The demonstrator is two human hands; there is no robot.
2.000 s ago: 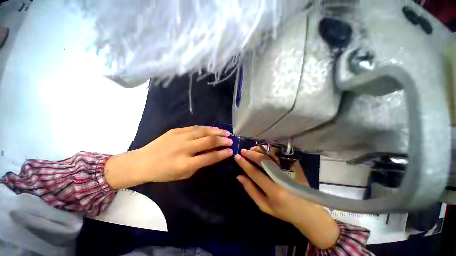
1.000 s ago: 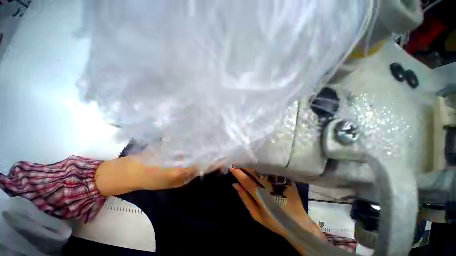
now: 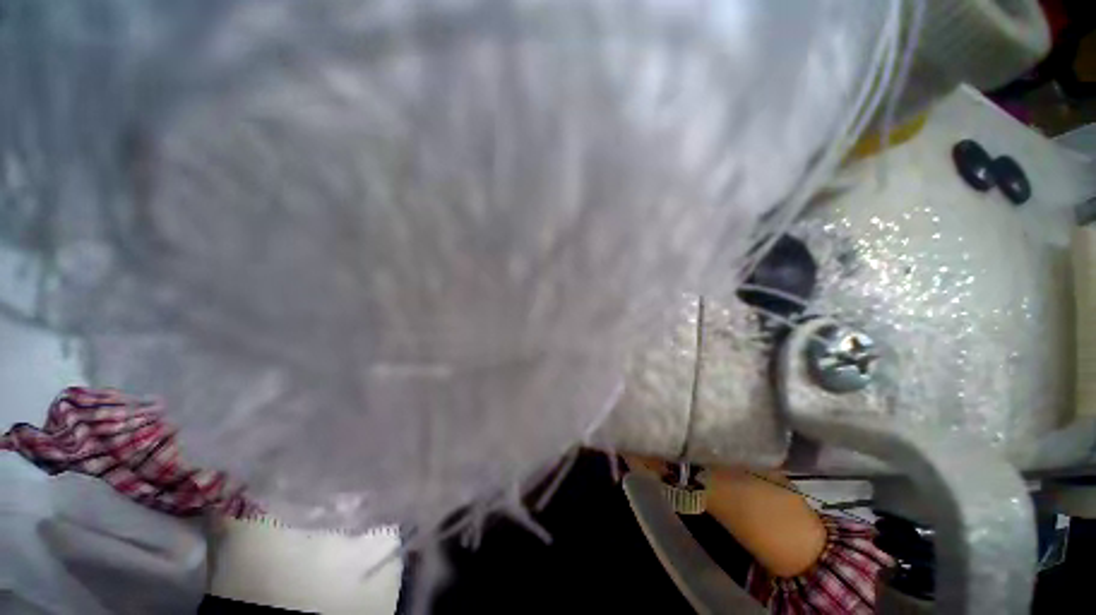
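The dark garment panel [image 3: 529,553] lies under the machine head at the bottom centre; most of it is hidden. A white fluffy bundle [image 3: 409,288] blocks the left and middle of the view. My left hand is hidden behind it; only its red checked sleeve [image 3: 108,451] shows at the left. My right hand [image 3: 757,517] shows only as wrist and back of hand behind the curved grey guard, beneath the machine head; its fingers are hidden. The needle, presser foot and any label are hidden.
The white-cream machine head [image 3: 949,300] fills the right, with a screw and the curved grey guard [image 3: 949,469] on its front. White table with a printed ruler [image 3: 313,565] shows at the lower left. Grey-white cloth [image 3: 96,541] lies at the bottom left corner.
The fluffy bundle has grown in the view and now covers my left hand and my right fingertips. The machine head looms closer. My right wrist shows lower and further right than one second ago.
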